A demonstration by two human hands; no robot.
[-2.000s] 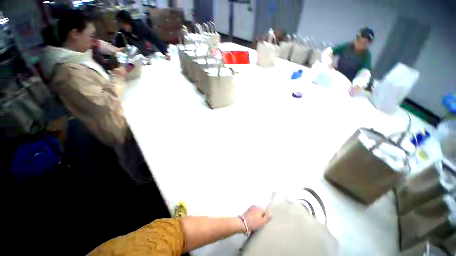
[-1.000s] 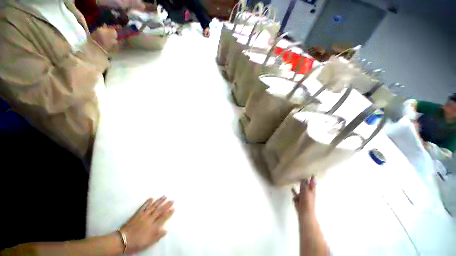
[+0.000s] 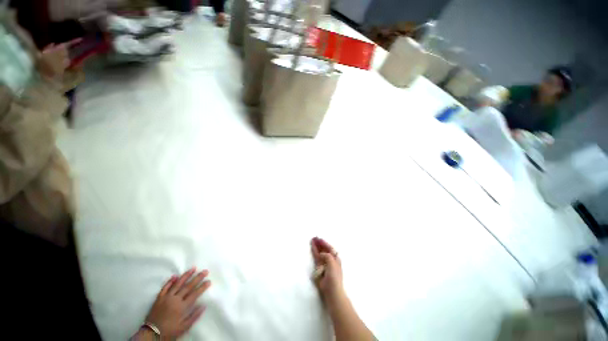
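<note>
My left hand [image 3: 177, 305] lies flat on the white tabletop [image 3: 200, 200] at the lower left, fingers spread, holding nothing. A bracelet shows at its wrist. My right hand [image 3: 327, 268] is over the table at the lower middle, with fingers partly curled. A small pale spot shows at its palm side; I cannot tell whether it is a held thing. The nearest standing tote bag [image 3: 293, 100] is taupe, upright, with white filling at its open top. It stands beyond my hands, apart from them.
More tote bags stand behind the nearest one and at the back right [image 3: 405, 61]. A red sheet [image 3: 341, 48] lies between. A blue tape roll [image 3: 452, 158] is on the right. A person in beige [image 3: 33, 146] stands left; another in green [image 3: 537, 103] sits far right. A blurred bag [image 3: 543, 323] is lower right.
The view has shifted, and the row of bags now appears farther from me. My right hand has moved away from the nearest bag's base. My left hand stays flat on the table.
</note>
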